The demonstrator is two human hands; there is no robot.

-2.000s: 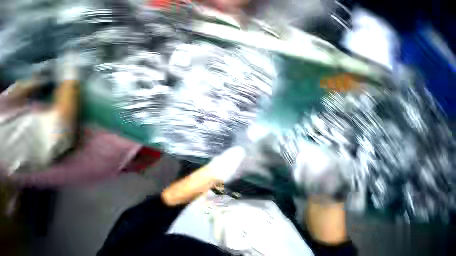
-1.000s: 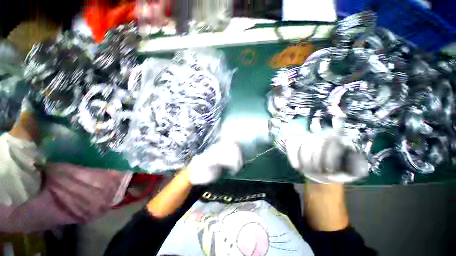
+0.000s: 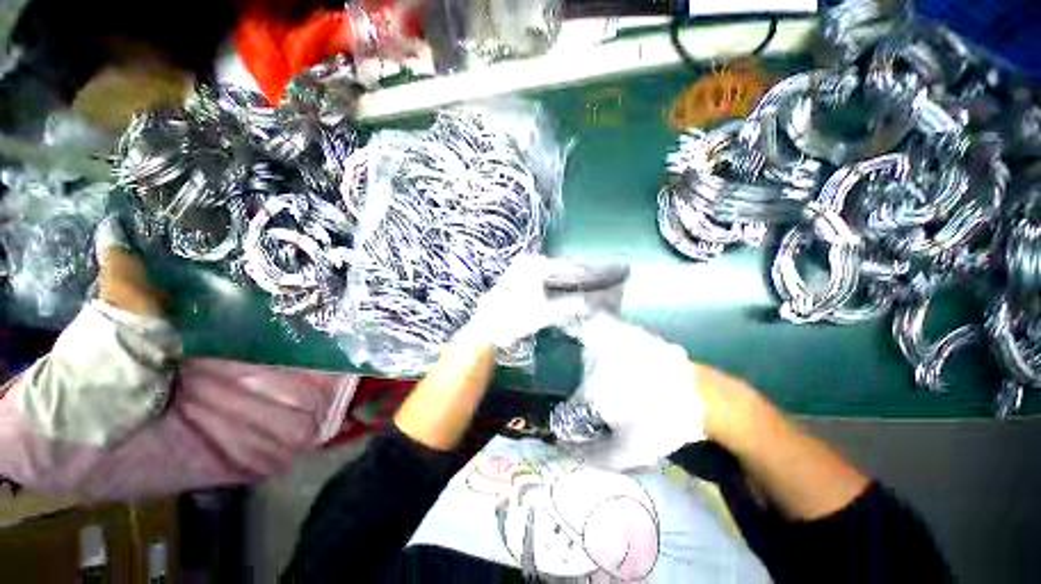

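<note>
My left hand (image 3: 522,306) and my right hand (image 3: 642,394), both in white gloves, meet at the bench's front edge, right of the poly bag. They are closed around a curved silver wire bundle (image 3: 579,421). Part of the bundle shows below, between my hands; a blurred grey part shows above my fingers. The fingers hide the rest. A clear poly bag of loose wire parts (image 3: 451,228) lies open just beyond my left hand.
A pile of wire bundles (image 3: 873,194) lies right, another (image 3: 285,245) left. Orange rubber bands (image 3: 721,96) and a black loop (image 3: 724,63) are at the back. A red-orange bag (image 3: 285,51) lies back left. A coworker's gloved hand (image 3: 112,236) is left.
My right hand has moved left from the right pile to meet my left hand. My left hand has moved slightly right and up. A wire bundle now shows between both hands.
</note>
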